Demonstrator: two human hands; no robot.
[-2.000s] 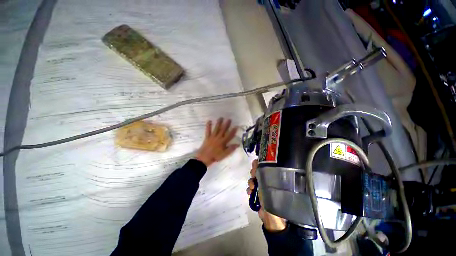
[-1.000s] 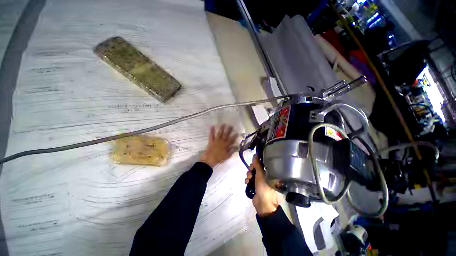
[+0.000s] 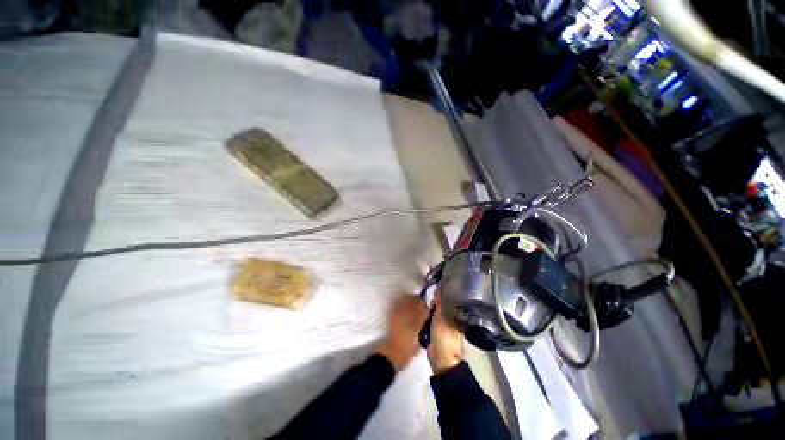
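Observation:
The cutting machine, with a silver-and-black motor body, stands at the right edge of the lay. My right hand is closed on its dark handle. My left hand is blurred, beside the handle and close to my right hand; whether it touches the machine cannot be told. The paper marker covers the lay. The long metal weight and the yellow-tan block weight lie on it. The thin power cable crosses the paper to the machine. The blade is hidden.
A bare grey strip runs down the left of the lay. White-topped cut pieces lie below the machine. Grey fabric rolls lie beyond the table's right edge. A pale blurred hose hangs at the upper right.
The view has tilted up, showing more of the room. My left hand has left its spread, flat place on the paper and moved down and right, beside my right hand. My right hand stays on the handle.

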